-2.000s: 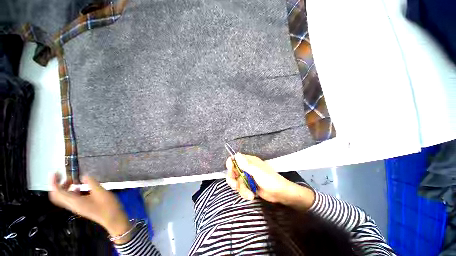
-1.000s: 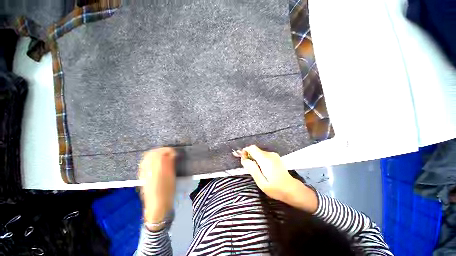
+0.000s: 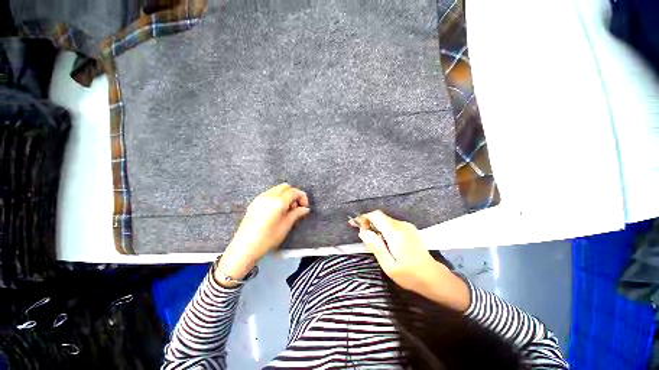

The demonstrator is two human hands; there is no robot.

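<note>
The skirt (image 3: 289,115) lies flat on the white table, grey inside up, with plaid strips along its left and right edges. Thin dark seams cross its lower part. My left hand (image 3: 273,220) rests at the skirt's near part, thumb and fingertips pinched together; whether they hold cloth or a thread is too small to tell. My right hand (image 3: 397,249) is just to the right, closed around small snips (image 3: 355,221). Only the silvery tips show, pointing left over the grey cloth; the grip is hidden in the palm.
The white table (image 3: 545,144) extends right of the skirt. Layered dark garments (image 3: 29,181) are stacked at the left, with more dark cloth (image 3: 65,325) below. Blue crates or covers (image 3: 610,296) stand below the table edge. Navy cloth (image 3: 637,29) is at the far right.
My left hand has come from the skirt's left corner to its near middle, and its fingers have closed. My right hand has shifted slightly right with the snips. The view has shifted a little.
</note>
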